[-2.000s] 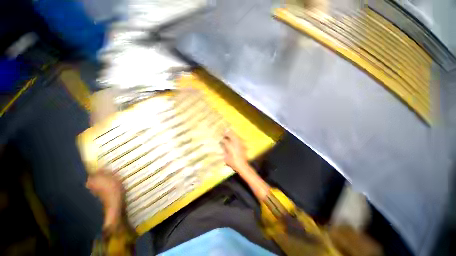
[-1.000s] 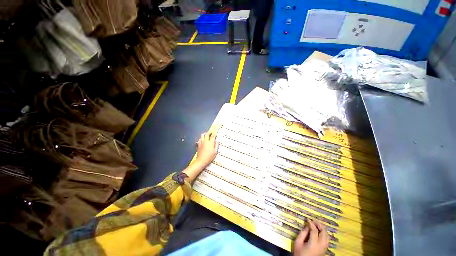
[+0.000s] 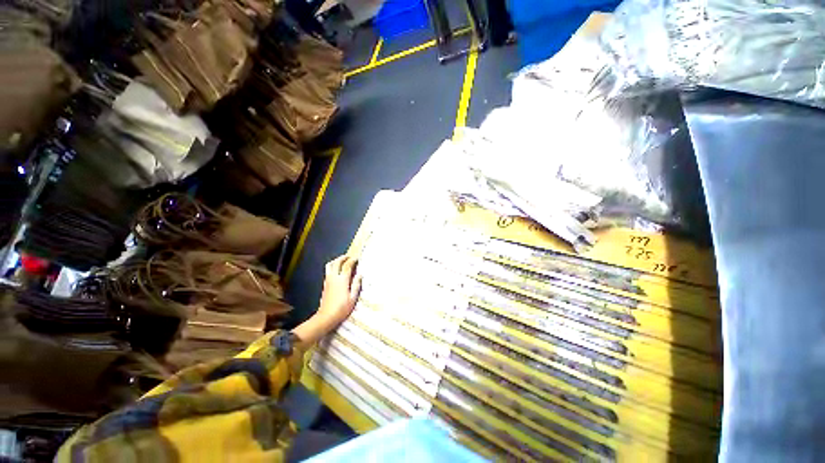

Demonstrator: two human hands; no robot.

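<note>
A yellow template board lies in front of me, its long slots running across it. White zippers lie in the left part of the slots, overexposed in the upper part. Grey, silvery slots show to their right. My left hand is at the board's left edge, fingers bent and close together over the white zipper ends. Whether it pinches anything cannot be seen. My right hand is out of the picture. A white zipper bundle lies over the board's far edge, beside clear plastic.
Brown sewn goods are stacked at left, with a whitish one among them. A grey metal table borders the board at right, with bagged white strips at its far end. Dark floor with yellow lines and a blue crate lie beyond.
The view has tilted and moved closer to the board's far part. My right hand has left the picture. My left hand remains at the board's left edge.
</note>
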